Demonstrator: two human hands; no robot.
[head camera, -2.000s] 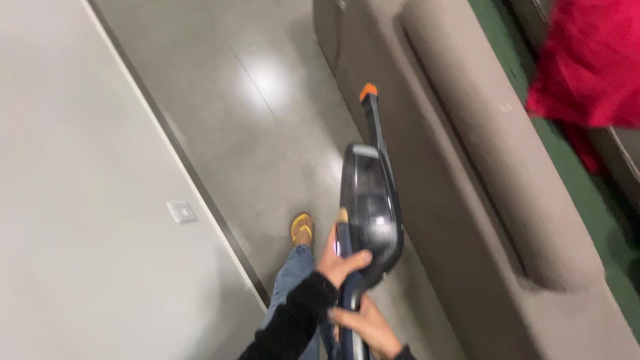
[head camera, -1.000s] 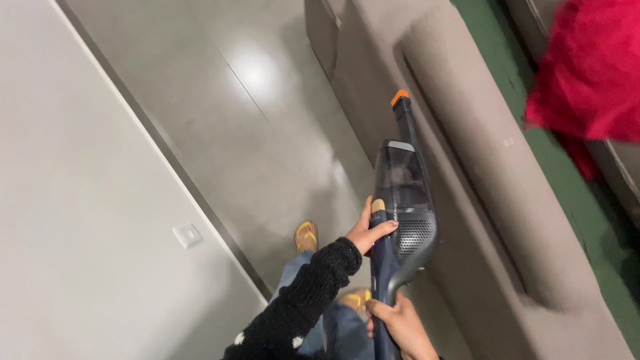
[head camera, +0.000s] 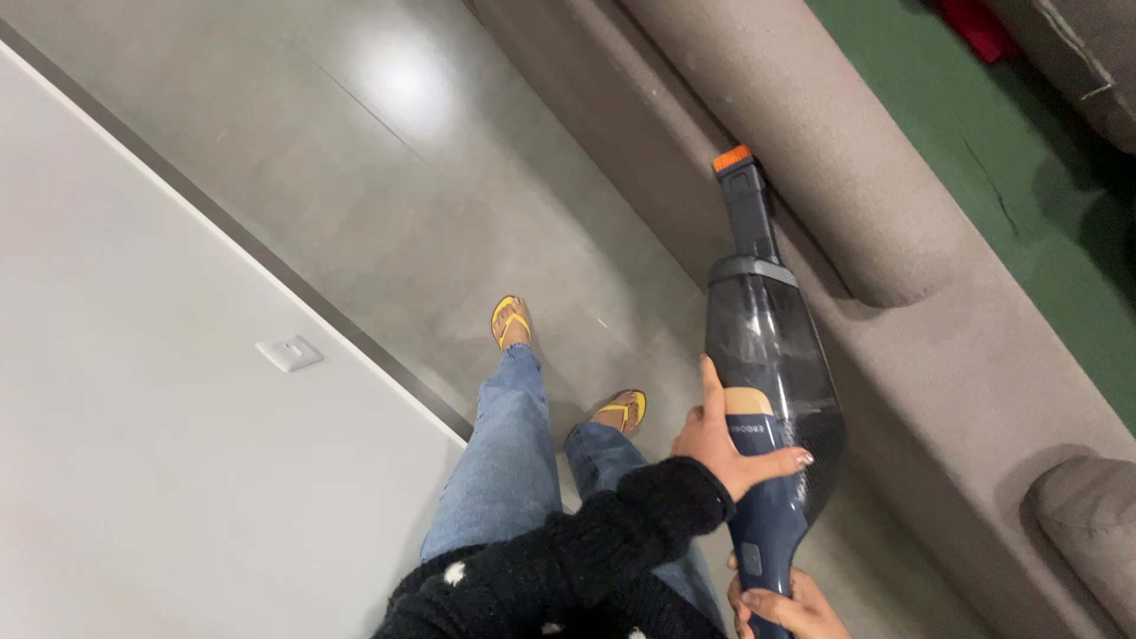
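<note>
A dark blue handheld vacuum cleaner with a smoky clear dust bin is held in both hands. My left hand grips its body just behind the bin, thumb across the top. My right hand is wrapped around the handle at the bottom of the view, partly cut off by the edge. The narrow nozzle with an orange brush tip lies over the grey-brown fabric sofa, at the seam beside a long rounded cushion. Whether the brush touches the fabric, I cannot tell.
A white wall with a switch plate rises on the left. Grey polished floor runs between wall and sofa, with my feet in yellow flip-flops on it. Beyond the sofa are a green surface, red fabric and another grey upholstered piece.
Both hands have carried the vacuum to the right relative to the sofa, its brush now at the cushion's seam. The view has shifted along the sofa, and both feet now show clearly.
</note>
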